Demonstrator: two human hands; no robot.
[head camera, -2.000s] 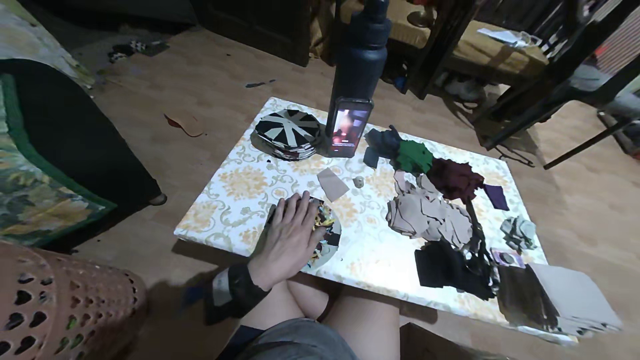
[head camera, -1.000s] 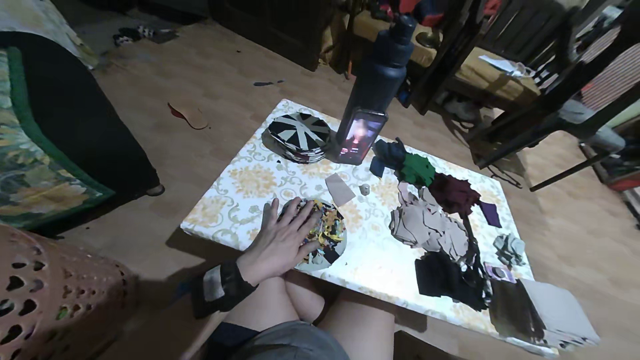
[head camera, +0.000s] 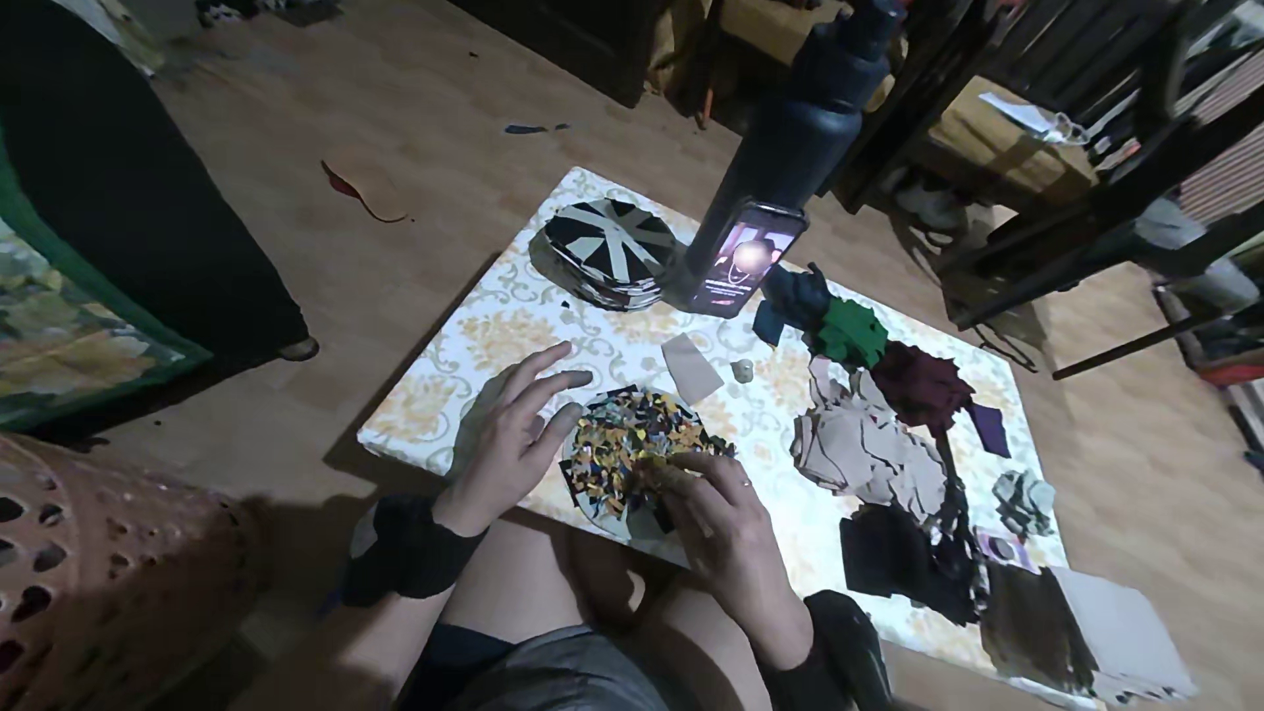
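Note:
A round piece covered with small multicoloured scraps (head camera: 632, 439) lies near the front edge of a low table with a floral cover (head camera: 494, 326). At its left side my left hand (head camera: 509, 434) is held with fingers apart and nothing in it. My right hand (head camera: 716, 504) is at the round piece's lower right, fingertips bent down on the scraps; whether they pinch one is hidden. Behind them lie a grey fabric piece (head camera: 691, 368) and a small pale object (head camera: 743, 370). A stack of round black-and-grey patchwork pieces (head camera: 612, 247) sits at the back left.
A lit smartphone (head camera: 750, 259) leans against a dark bottle (head camera: 805, 128). Green (head camera: 851, 333), maroon (head camera: 923, 385) and beige cloth pieces (head camera: 869, 449) lie at right, with black cloth (head camera: 904, 553) and folded grey cloth (head camera: 1121, 632) nearer. A perforated plastic basket (head camera: 109, 563) stands at left.
My left hand has come off the scrap-covered round piece and moved to its left. My right hand, not visible in the earlier frames, is now at the piece's lower right.

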